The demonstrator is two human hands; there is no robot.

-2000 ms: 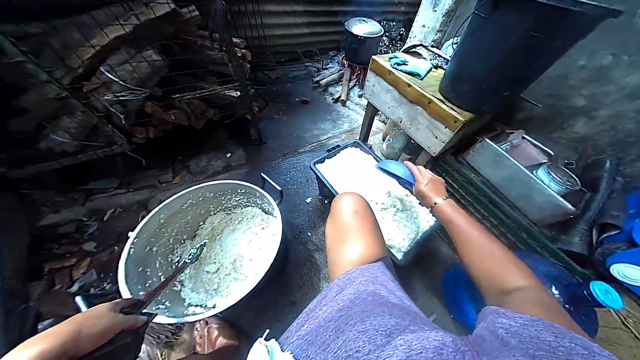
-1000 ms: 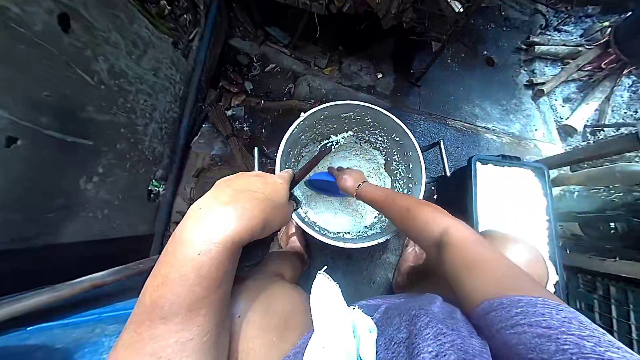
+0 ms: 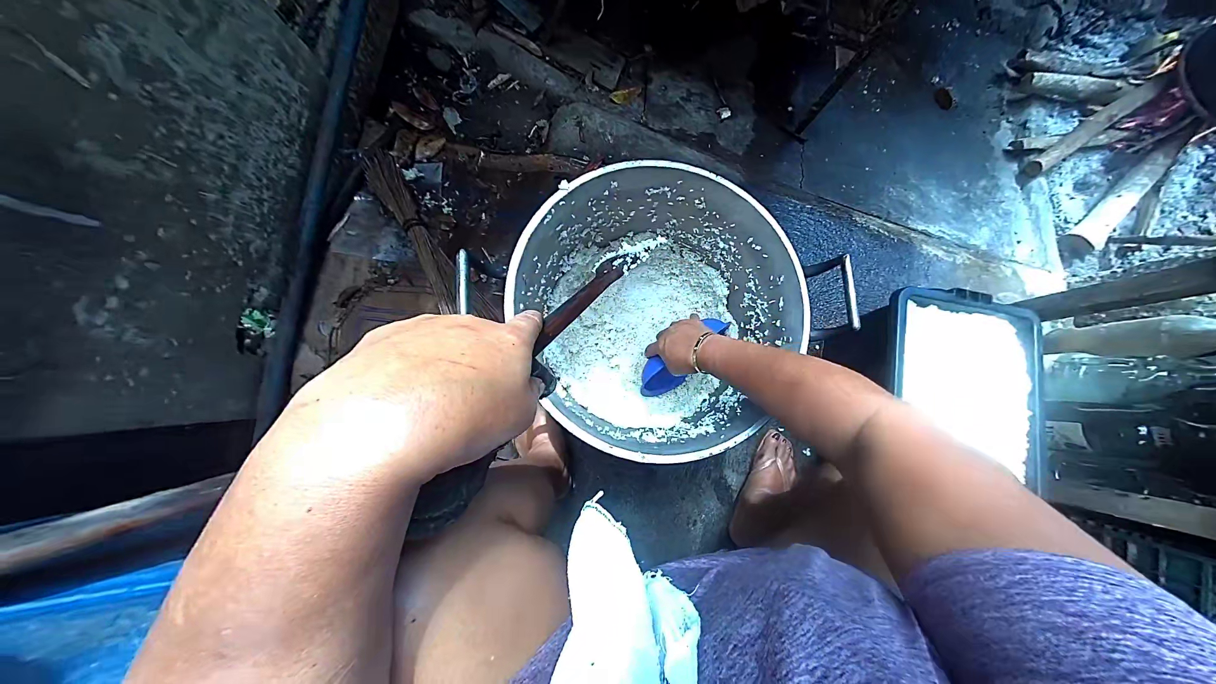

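Note:
A large metal pot (image 3: 665,454) with cooked white rice (image 3: 627,313) in it stands on the floor between my feet. My left hand (image 3: 475,375) is closed around the handle of a dark stirring paddle (image 3: 581,306), whose tip rests in the rice. Inside the pot, my right hand (image 3: 679,347) grips a blue plastic scoop or bowl (image 3: 663,378), tilted against the rice. Rice grains stick to the pot's inner wall. To the right stands a dark rectangular tub (image 3: 1037,380) filled with white rice (image 3: 964,380).
Firewood (image 3: 1130,204) and ash lie at the upper right, beside part of a dark pot. A twig broom (image 3: 410,223) lies left of the pot, near a long pipe (image 3: 318,190). Bottles (image 3: 1121,375) line the right edge. A blue surface (image 3: 85,617) shows at lower left.
Two seconds ago my right hand held the blue scoop over the tub; it moved into the pot by one second ago and is now lower over the rice. The view has swung left and down.

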